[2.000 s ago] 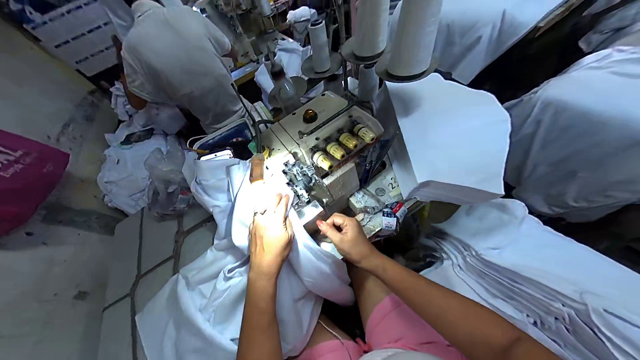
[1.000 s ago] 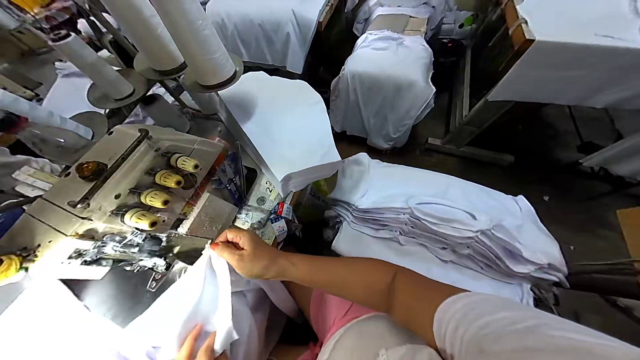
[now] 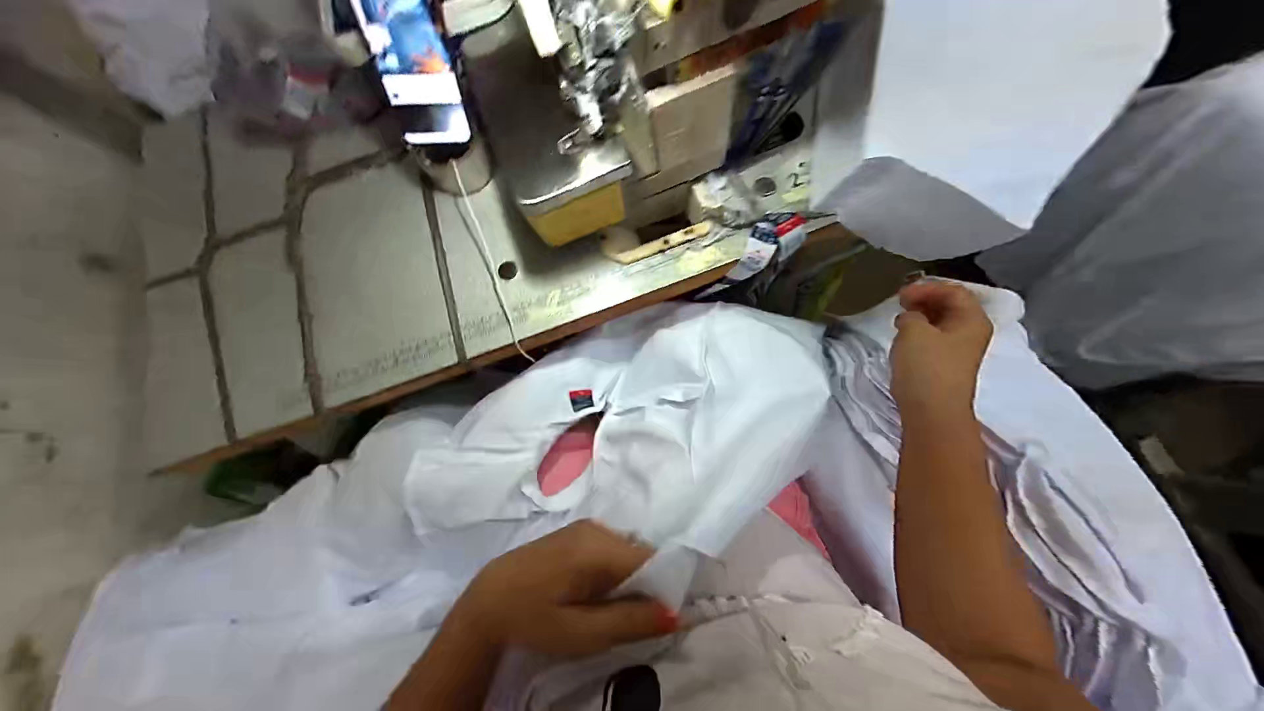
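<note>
A white garment with an oval opening and a small dark label lies across my lap. My left hand grips its edge between thumb and fingers, low in the middle of the view. My right hand is raised at the right, fingers pinched together beside the pile of white fabric pieces; a tiny thing shows at the fingertips, too small to name. Above the lap stands the sewing machine, its metal plate and yellow-fronted base at the table edge.
A lit phone with a white cable lies on the worktable, left of the machine. Small packets sit at the table's corner. A large white sheet hangs at the upper right. Grey-white cloth bulges at the far right.
The white cloth, earlier at the machine, now lies on my lap, held by my left hand. My right hand has left the cloth and is beside the fabric pile. The view has swung down and left.
</note>
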